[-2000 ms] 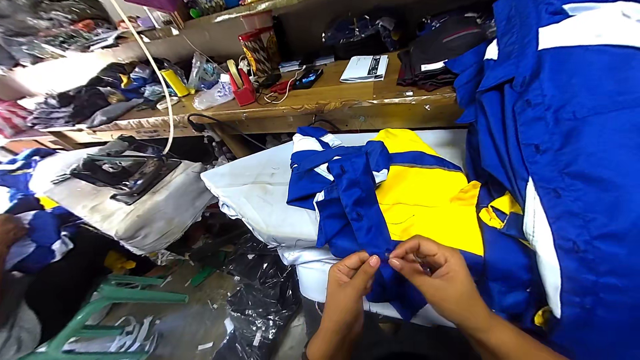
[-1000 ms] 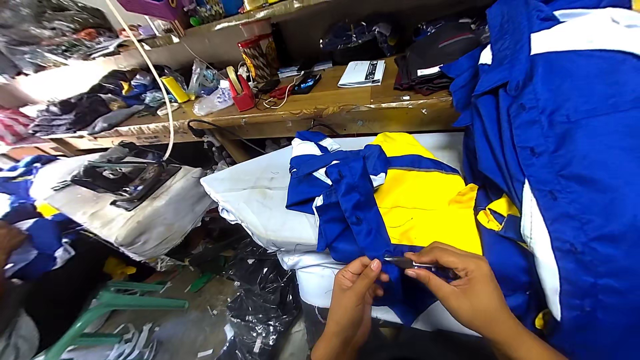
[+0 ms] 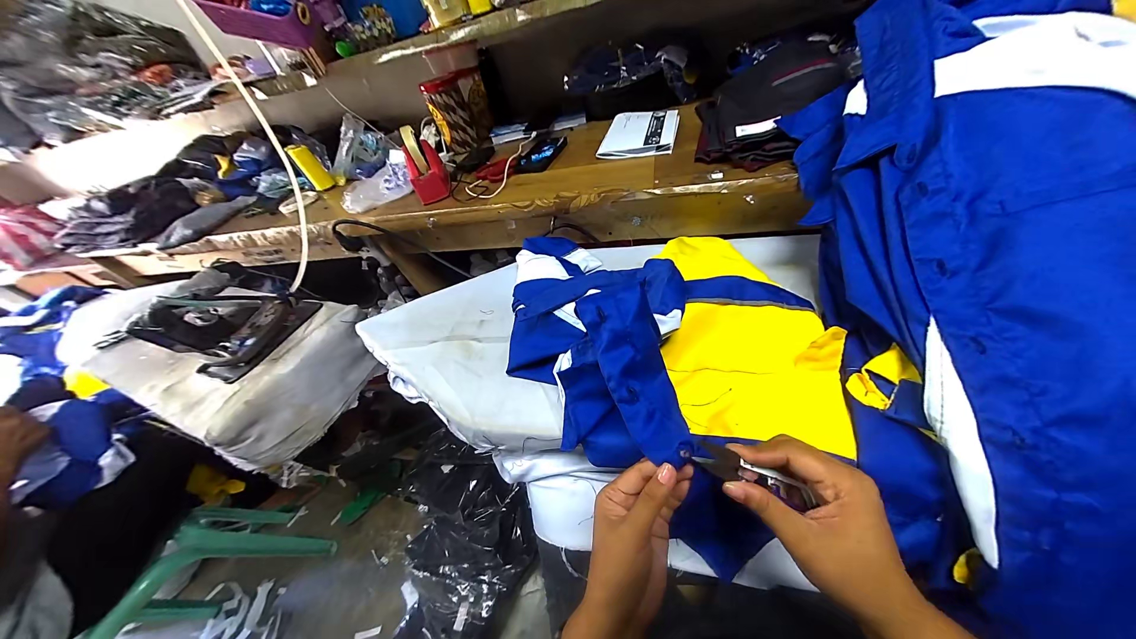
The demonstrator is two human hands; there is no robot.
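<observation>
A blue, yellow and white shirt lies on a white cloth-covered board. My left hand pinches the lower end of its blue button placket between thumb and fingertips. In my right hand are small metal thread snips, whose pointed blades reach the edge of the placket near a small button, close to my left fingertips. Whether the blades touch thread cannot be told.
At the right hangs a large blue and white shirt. Behind, a wooden bench holds a red tape dispenser and a phone. An iron rests on a padded board at left, near another person's hand and a green plastic stool.
The snips in my right hand have turned toward my left fingertips and show more plainly, their blades now at the placket. My left hand stays at the cloth.
</observation>
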